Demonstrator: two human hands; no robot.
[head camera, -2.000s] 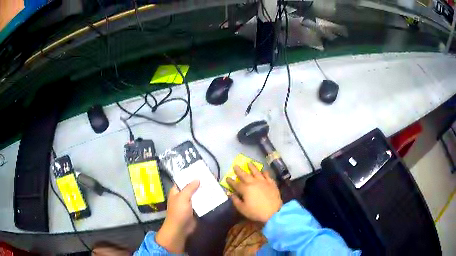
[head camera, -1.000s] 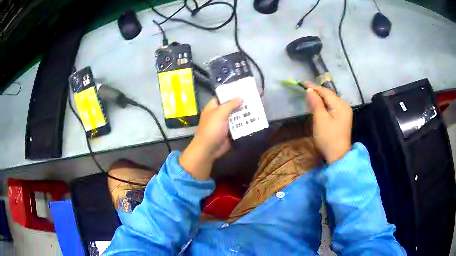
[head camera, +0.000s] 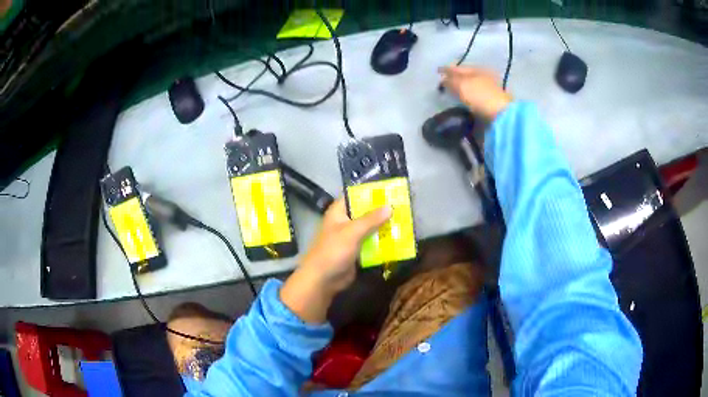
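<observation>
My left hand (head camera: 330, 244) grips a smartphone (head camera: 375, 159) at the bench's front edge, camera end away from me, thumb on the yellow card (head camera: 388, 233) that covers its lower back. My right hand (head camera: 475, 89) reaches beyond the handheld scanner (head camera: 449, 128), its fingertips closed at the dark end of a thin USB cable (head camera: 471, 46). Two more phones with yellow cards, one at centre left (head camera: 262, 209) and one at far left (head camera: 133, 221), lie on the bench. A cable runs to the top of the centre-left phone.
Black mice (head camera: 393, 51) lie along the back, near a loose yellow card (head camera: 310, 23). Other scanners lie beside the left phones. A long black tray (head camera: 74, 209) is at left. Stacked black trays (head camera: 648, 264) stand at right. A red stool (head camera: 39, 360) and blue panel (head camera: 101, 378) are lower left.
The yellow card now covers the held phone's white label. My right hand has let go of the card and moved up to the thin cable. The view has shifted, showing more of the bench back.
</observation>
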